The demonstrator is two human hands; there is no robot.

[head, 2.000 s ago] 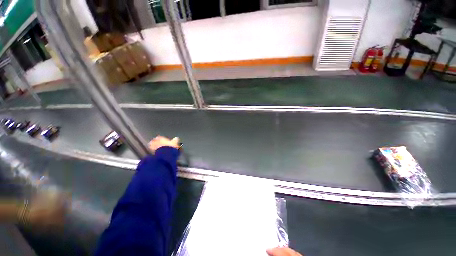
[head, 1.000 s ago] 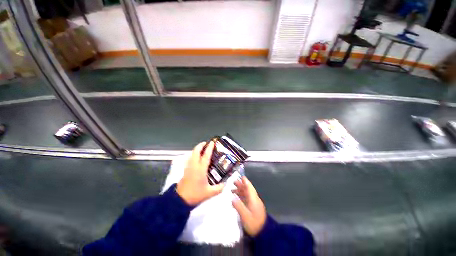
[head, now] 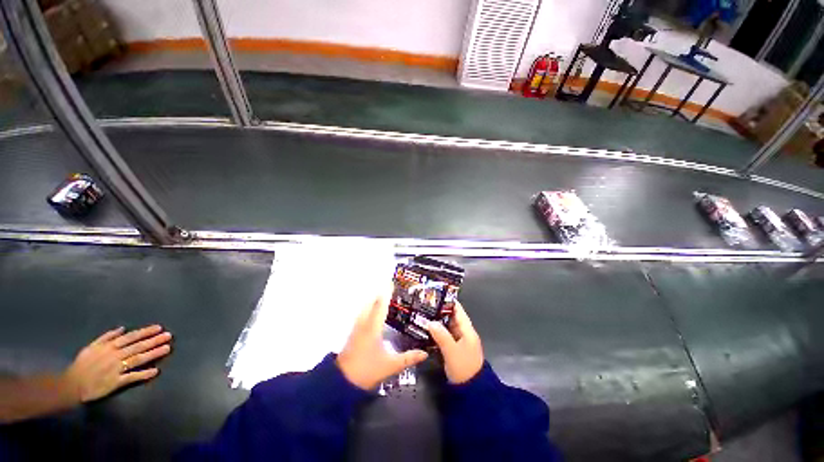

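Note:
A dark product box [head: 423,296] with orange and white print is held between both hands in front of me, just on the near side of the rail. My left hand [head: 375,347] grips its left and lower side. My right hand [head: 459,345] holds its lower right corner. Crinkled clear film shows below the box between the hands; how far it covers the box I cannot tell. The white stack of poly bags [head: 316,302] lies on the bench to the left of the box, partly behind my left hand.
The guide rail [head: 488,248] runs beyond the bench. On the belt [head: 361,180], a bare box [head: 76,195] is at left and several bagged boxes, one here [head: 571,221], are at right. A slanted post [head: 108,171] rises at left. Another person's hand [head: 122,363] rests on the bench at left.
The box has turned more upright and sits nearer me, to the right of the bag stack. Both hands now hold it; the right hand was beside it with fingers spread. The view has shifted right.

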